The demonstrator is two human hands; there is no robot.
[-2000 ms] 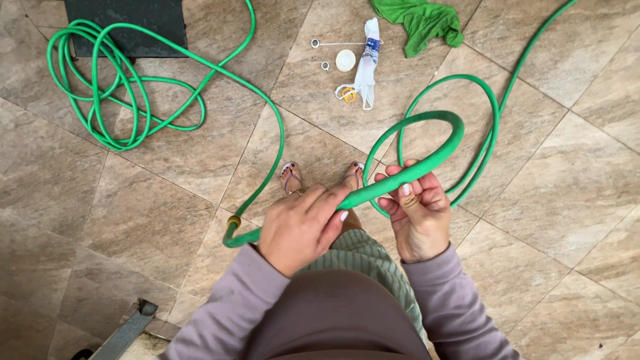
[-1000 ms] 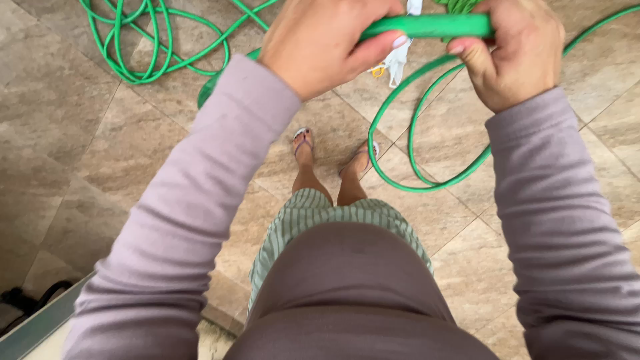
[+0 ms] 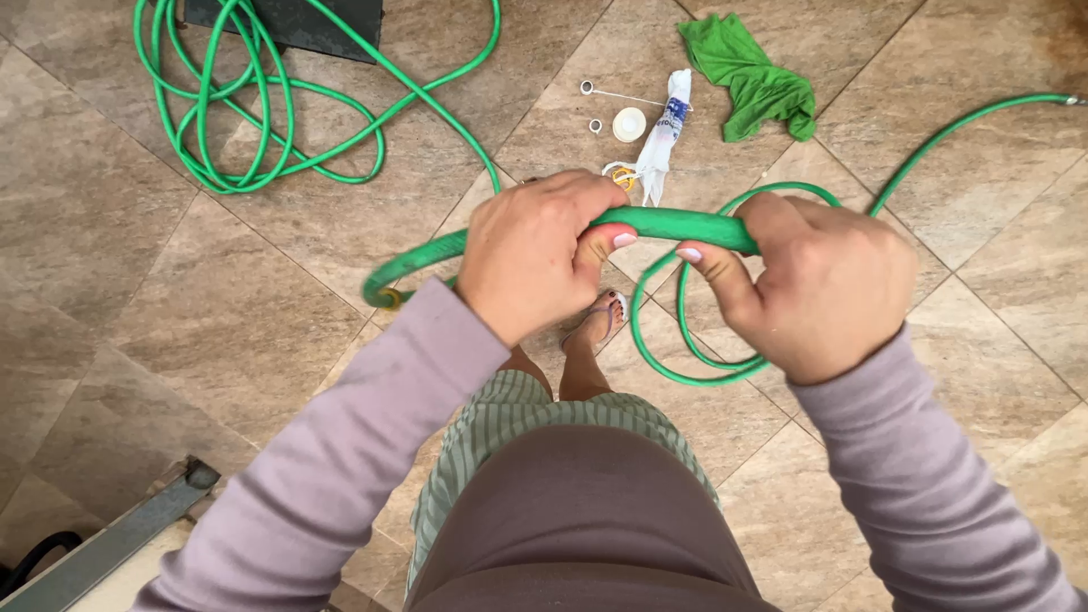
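Observation:
A green garden hose (image 3: pixel 684 224) runs level between my two hands, raised above the floor. My left hand (image 3: pixel 544 251) is closed around it, thumb along its underside. Gripping the same stretch to the right is my right hand (image 3: pixel 820 276), thumb also below the hose. Left of my left hand the hose bends back on itself beside a yellow ring (image 3: pixel 390 297). Loose coils of green hose (image 3: pixel 204 110) lie at the upper left. More loops rest on the floor under my right hand, and one length leads to a metal-looking end (image 3: pixel 1073 100) at the right edge.
On the tiled floor ahead are a white tape roll (image 3: pixel 629 125), small metal clamps (image 3: pixel 595 126), a white plastic bag (image 3: pixel 667 136), yellow-handled scissors (image 3: pixel 624 178) and a green cloth (image 3: pixel 752 76). A dark mat (image 3: pixel 331 25) lies upper left; a metal-edged object (image 3: pixel 119 540) stands lower left.
Both hands keep hold of the hose. My right hand, whose fingertips were on the hose two seconds ago, now wraps over it. The view has shifted noticeably between frames.

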